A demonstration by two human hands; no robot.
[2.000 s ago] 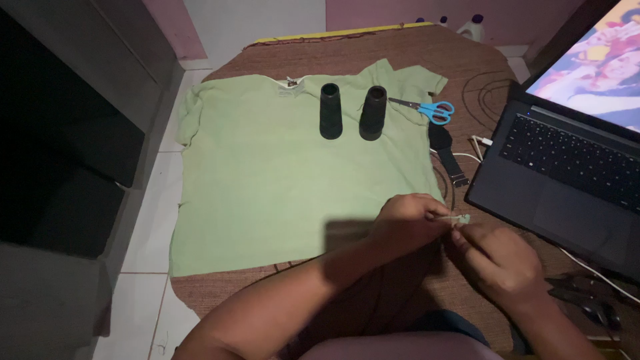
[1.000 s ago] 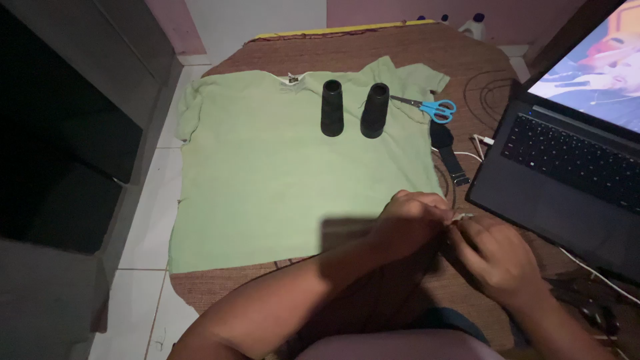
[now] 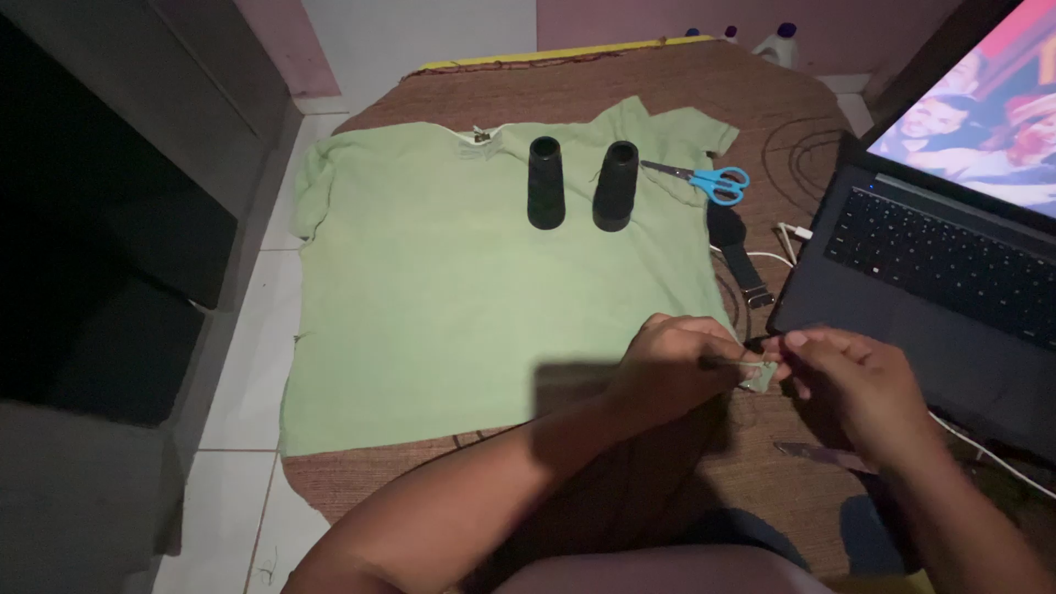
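Observation:
A light green T-shirt (image 3: 462, 289) lies spread on the brown table. At its lower right corner my left hand (image 3: 685, 355) pinches a small bunched edge of green fabric (image 3: 761, 375). My right hand (image 3: 858, 379) is close beside it, its thumb and fingertips at that bunched bit; whether they grip it I cannot tell. Two black thread cones (image 3: 545, 186) (image 3: 617, 188) stand on the upper right of the shirt. Scissors with blue handles (image 3: 719, 185) lie right of them, blades toward the cones.
An open laptop (image 3: 932, 305) stands at the right, with a white cable (image 3: 796, 231) near its left edge. A black wristwatch (image 3: 734, 247) lies between shirt and laptop. A pointed blade-like object (image 3: 813, 452) rests below my right hand. Bottles (image 3: 780, 45) stand beyond the table.
My right hand has drawn slightly away to the right from my left, and the bunched green fabric shows more than a second ago. The pointed object below my right hand has come into sight.

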